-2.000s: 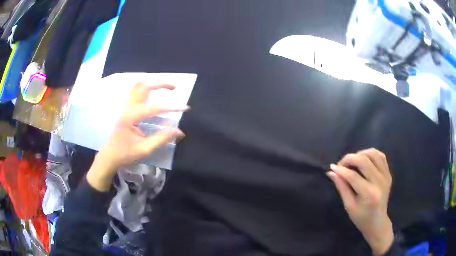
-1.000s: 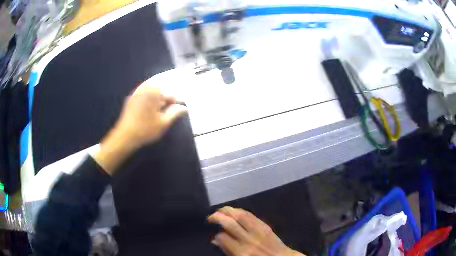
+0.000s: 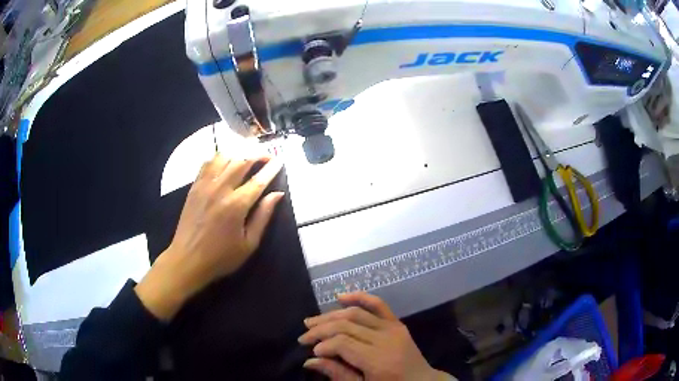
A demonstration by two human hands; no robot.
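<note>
A black cut panel (image 3: 246,305) lies as a strip from the presser foot (image 3: 269,140) down over the table's front edge, and a wider black part spreads at the left. My left hand (image 3: 220,223) lies flat on the strip, fingertips just in front of the foot, fingers slightly apart. My right hand (image 3: 365,338) is at the front edge, its curled fingertips at the strip's right edge; whether it grips the cloth is unclear. The white sewing machine (image 3: 387,56) stands behind. A dark round knob-like piece (image 3: 319,147) is just right of the foot.
Scissors with green and yellow handles (image 3: 567,201) lie at the right beside a black strip (image 3: 509,149). A black scrap (image 3: 619,160) is farther right. A ruler tape (image 3: 432,257) runs along the front edge. A blue basket (image 3: 588,327) with white and red bags is below right.
The view has swung right to the machine. The panel, spread wide earlier, now lies as a strip at the foot. My left hand has moved up to the foot and flattened on the cloth.
</note>
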